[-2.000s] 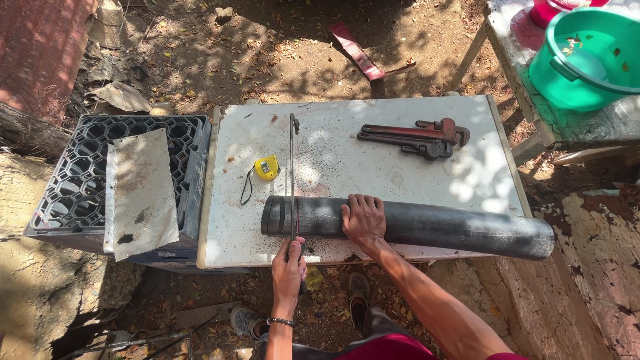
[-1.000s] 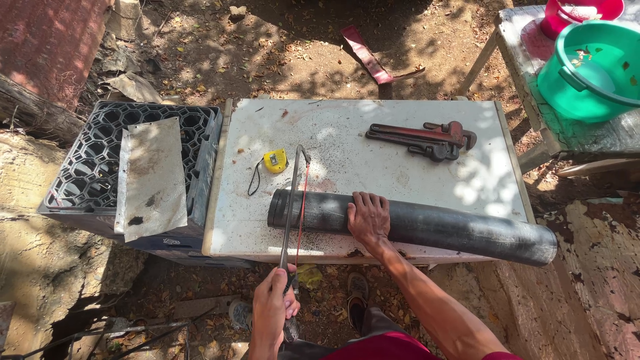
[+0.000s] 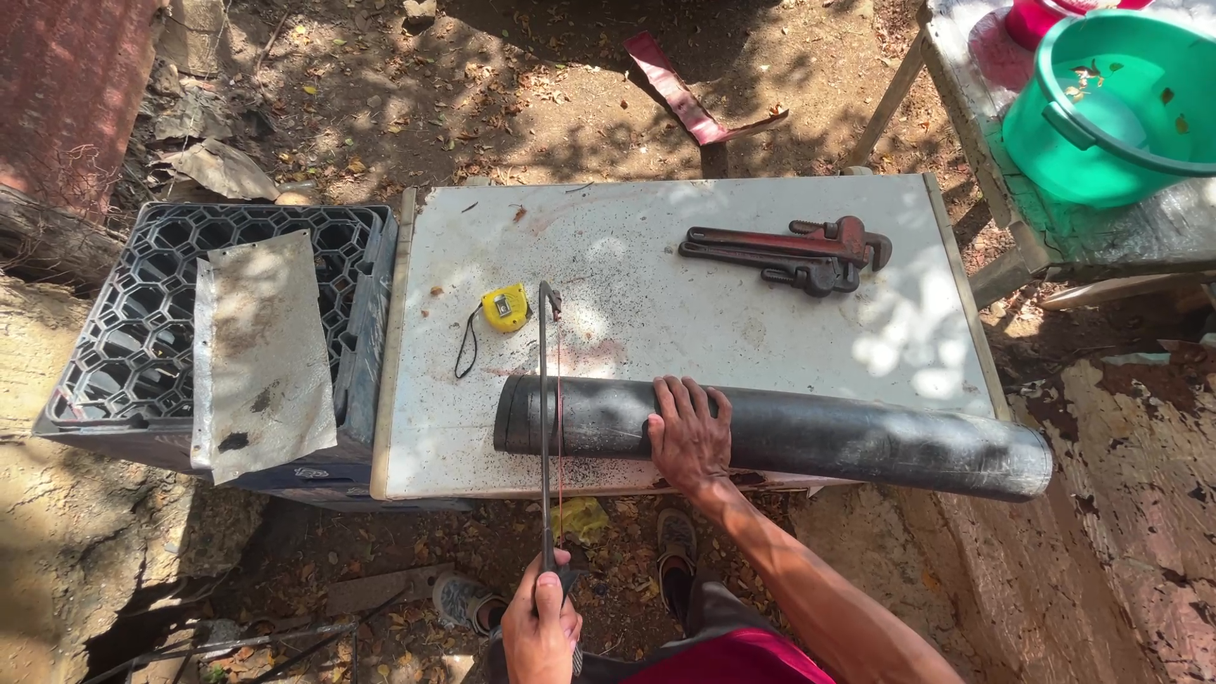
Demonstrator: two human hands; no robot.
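My left hand (image 3: 541, 617) grips the handle of a hacksaw (image 3: 544, 408), whose frame reaches across the left part of a black plastic pipe (image 3: 855, 432). The thin red blade runs along the frame's right side, over the pipe. Left of the saw, a dark line rings the pipe near its end. My right hand (image 3: 692, 432) lies over the pipe, fingers curved on its top. A yellow tape measure (image 3: 505, 309) with a black strap rests left of the saw's tip. Two pipe wrenches (image 3: 779, 249) lie side by side behind the pipe. Dark shavings dot the white tabletop (image 3: 627, 218).
At the left stands a black plastic crate (image 3: 123, 313) with a stained sheet (image 3: 266, 361) on it. A side table (image 3: 1035, 249) at the right holds a green basin (image 3: 1064, 152) and a red basin (image 3: 1031, 21). The pipe's right end overhangs the tabletop.
My left hand is nearer my body than two seconds ago. The hacksaw, slanted one second ago, now lies straighter in view. My right hand stays on the pipe.
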